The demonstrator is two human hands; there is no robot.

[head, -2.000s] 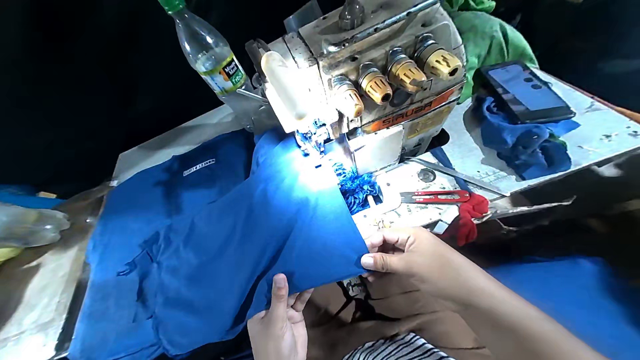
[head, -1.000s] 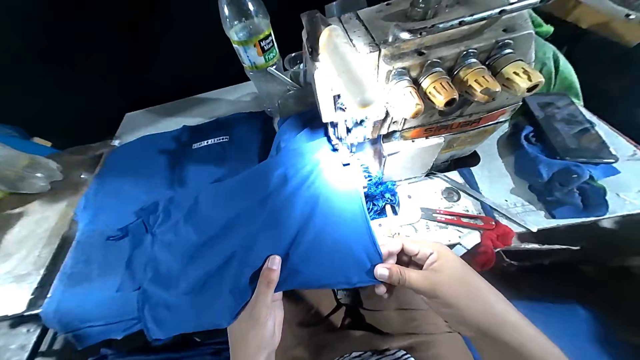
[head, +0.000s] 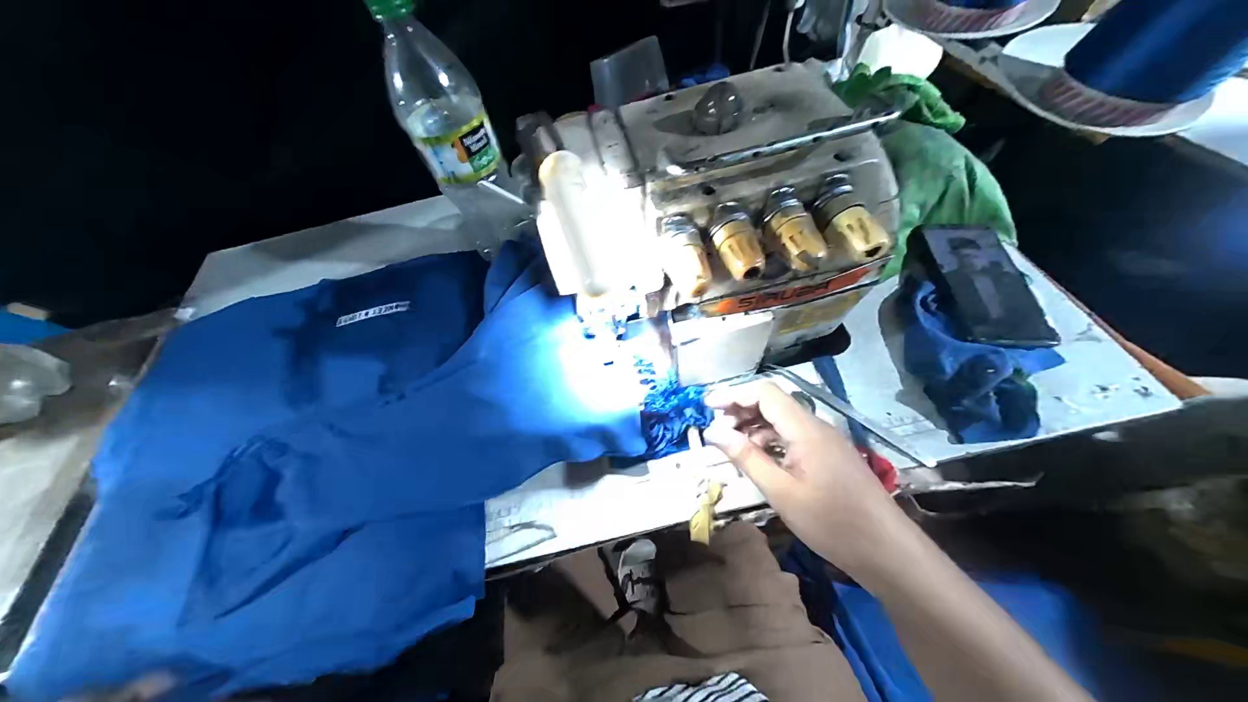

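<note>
Blue fabric (head: 390, 419), part of a garment with a small printed mark, spreads over the left of the table and runs under the brightly lit needle area of an overlock sewing machine (head: 770, 185). My right hand (head: 780, 448) is right of the needle area, its thumb and fingertips at a bunch of blue thread and trimmings (head: 673, 414); whether it pinches them is unclear. At the bottom left edge, a blurred bit of my left hand (head: 146, 685) shows by the fabric's lower edge; its fingers cannot be made out.
A plastic bottle (head: 444, 117) stands behind the machine's left side. On the right, a phone (head: 985, 283) lies on a crumpled blue cloth (head: 975, 385). A green cloth (head: 941, 175) hangs behind the machine. Thread cones (head: 1160, 49) are at the top right. Red-handled snips (head: 880, 468) are partly behind my right hand.
Both hands have let go of the fabric's near edge. My left hand has moved far to the left, and my right hand has moved up to the thread bunch. The fabric's right part now lies lower and folded.
</note>
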